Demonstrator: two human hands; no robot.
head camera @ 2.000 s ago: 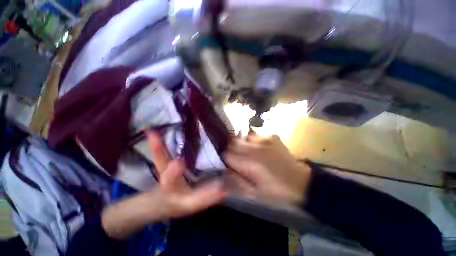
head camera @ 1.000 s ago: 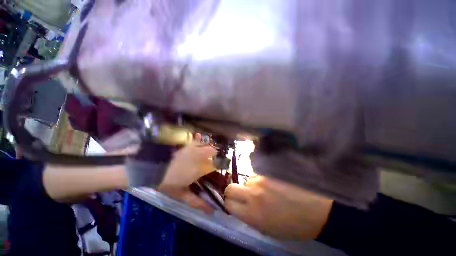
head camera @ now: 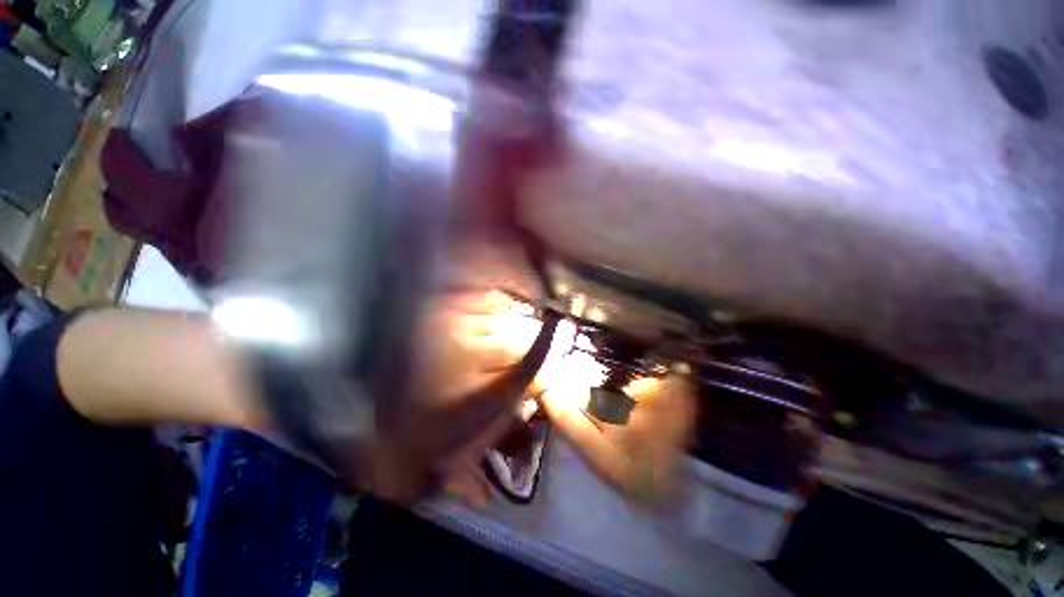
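Note:
The white sewing machine head fills the upper right, very close to the camera. A blurred shiny metal part hides part of my left forearm and hand. My left hand is by the bright needle area, on dark maroon cloth. My right hand is just right of it, fingertips near the lit spot. A small grey-white piece with a dark edge lies between the hands at the table's front. Maroon cloth lies left of the machine. The fingers' hold on the cloth is blurred.
A blue plastic crate stands below the table edge at the lower left. A brown board forms the table's left side. A grey panel and clutter are at the far upper left.
The view has come close over the machine head, then shifted along it. My hands moved from open cloth to the needle area, and the small dark-edged piece now shows between them.

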